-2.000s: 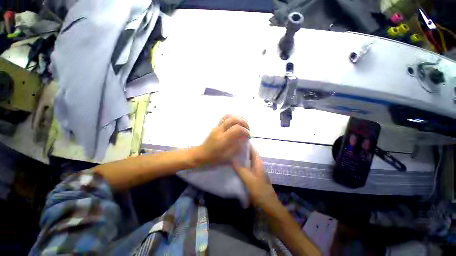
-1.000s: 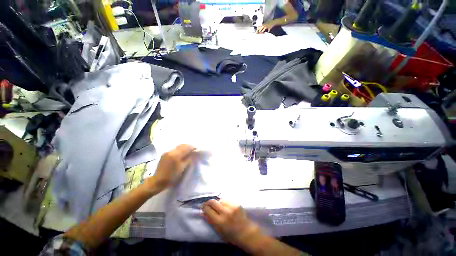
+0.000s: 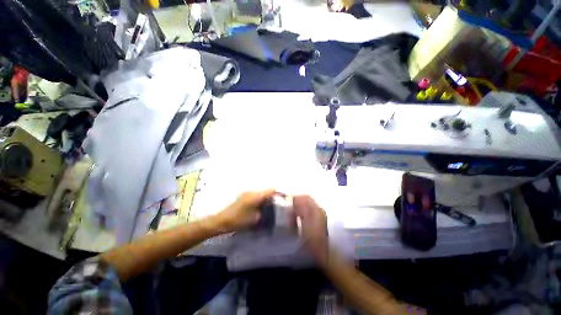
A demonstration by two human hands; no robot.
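Note:
A light grey fabric panel (image 3: 270, 251) lies at the front table edge, left of the sewing machine head (image 3: 393, 138), and hangs a little over the edge. My left hand (image 3: 247, 211) grips it at a dark spot, with the fingers bent. My right hand (image 3: 312, 226) is blurred and close beside my left hand on the same cloth; its fingertips are unclear. A small dark grey part shows between the hands. The presser foot area (image 3: 341, 177) is to the right of both hands, apart from them.
A heap of light grey cut pieces (image 3: 132, 132) lies left. Dark grey pieces (image 3: 369, 74) lie on navy cloth behind. A smartphone (image 3: 418, 211) stands right, beside a thin black strap (image 3: 455, 214). Thread cones (image 3: 433, 92) and a beige machine (image 3: 27, 161) also show.
The hands have come together at the front edge; a second ago they were apart on the flat panel. The panel is now gathered between them. The view has tilted down slightly.

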